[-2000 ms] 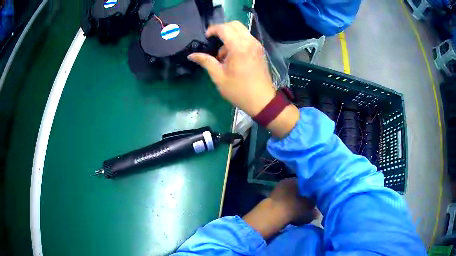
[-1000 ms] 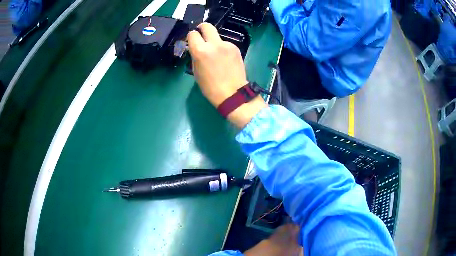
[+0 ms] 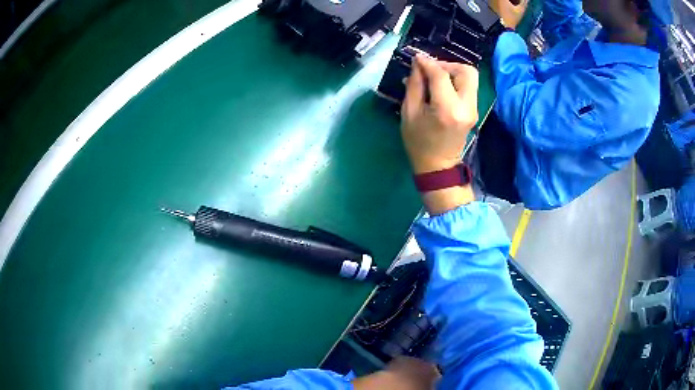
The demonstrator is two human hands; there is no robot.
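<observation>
My right hand (image 3: 438, 107), with a dark red wristband, reaches to the upper middle. Its fingertips are pinched together at the near edge of a black plastic housing (image 3: 446, 34); whether they grip it or something small is unclear. My left hand (image 3: 400, 375) is low at the bottom edge by the crate, partly covered by my right sleeve and cut off; its fingers are hidden. A black electric screwdriver (image 3: 267, 238) lies on the green bench, its bit pointing left. Black blower units (image 3: 335, 27) with a white-and-blue label sit at the top, cut off by the edge.
The green bench (image 3: 152, 152) has a white line along its far left side. A dark green crate (image 3: 537, 305) with black blowers and thin wires stands beside the bench. A person in a blue smock (image 3: 583, 114) sits at the upper right. White stools (image 3: 655, 301) stand right.
The view has swung toward the upper right. My right hand has moved from the labelled blower units to the housing farther along the bench. The screwdriver still lies on the bench.
</observation>
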